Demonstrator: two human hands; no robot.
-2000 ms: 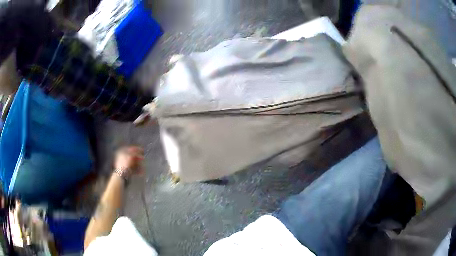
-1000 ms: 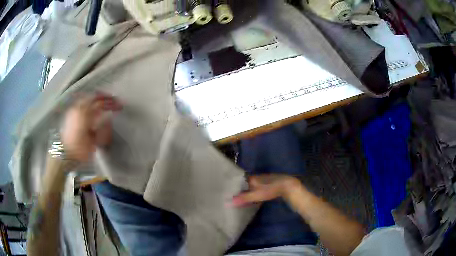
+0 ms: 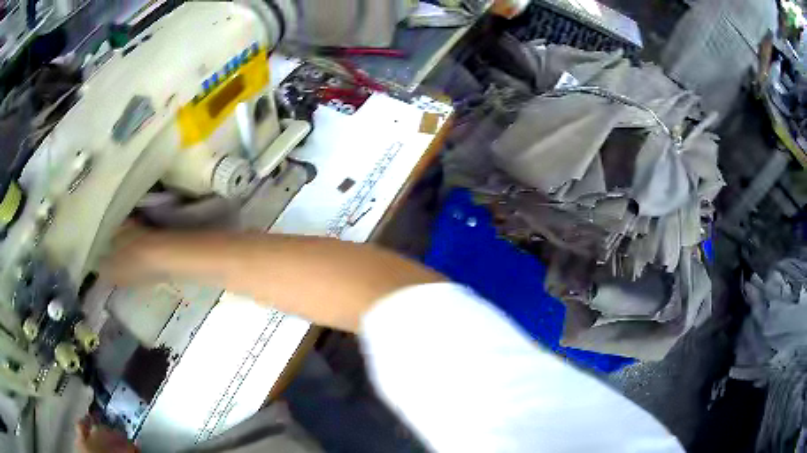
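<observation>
The cream sewing machine head (image 3: 115, 150) with a yellow label stands at the left over the white machine table (image 3: 354, 177). My right arm reaches leftward across the table, and my right hand (image 3: 128, 252) is blurred under the machine's arm, its fingers unclear. My left hand (image 3: 104, 438) shows only partly at the bottom left edge, beside taupe cloth (image 3: 44, 420); its grip is hidden. More taupe cloth (image 3: 257, 433) lies at the table's front edge. A dark brown patch (image 3: 146, 370) is on the machine bed. The needle area is too blurred to read.
A tied bundle of taupe pieces (image 3: 611, 168) rests on a blue crate (image 3: 495, 274) right of the table. Red threads (image 3: 358, 84) and scraps lie behind the machine. Another grey cloth pile (image 3: 779, 327) is at the far right.
The view has swung from the lap and grey panels towards the table's right side. My right hand has moved from the cloth's edge to under the machine arm. My left hand is now mostly cut off.
</observation>
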